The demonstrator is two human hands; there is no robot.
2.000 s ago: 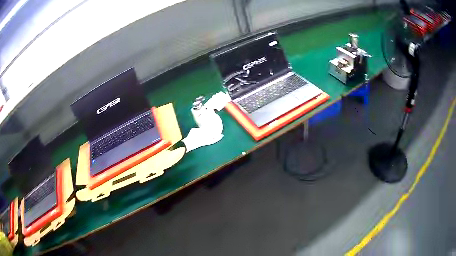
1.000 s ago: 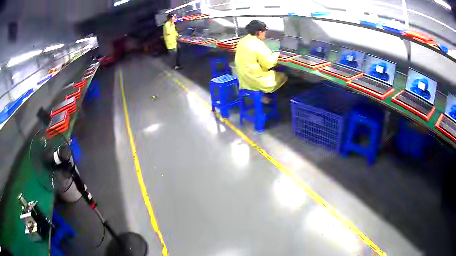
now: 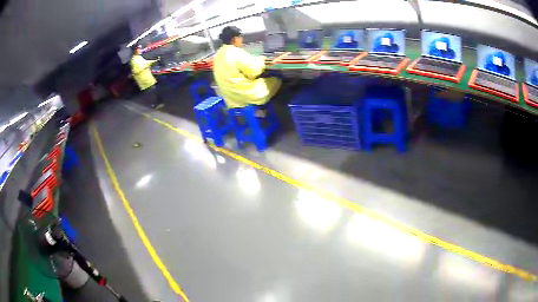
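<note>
Neither of my hands is in the picture. Open laptops stand in a row on the green bench at the upper right. One laptop (image 3: 441, 46) shows a blue screen with a small white box and sits on a red-orange tray (image 3: 435, 75). Another laptop (image 3: 386, 42) to its left and one (image 3: 497, 62) to its right show the same blue screen. The laptops farther left are smaller and blurred.
A person in a yellow smock (image 3: 236, 76) sits on a blue stool (image 3: 251, 127); another person (image 3: 143, 71) stands farther back. A blue crate (image 3: 327, 125) and a blue stool (image 3: 384, 121) stand under the bench. A fan pole (image 3: 88, 268) is at lower left. Yellow lines (image 3: 277, 174) edge the aisle.
The view has swung from the left bench with its laptops to the aisle, then further right. The fan and left bench now lie at the lower left edge.
</note>
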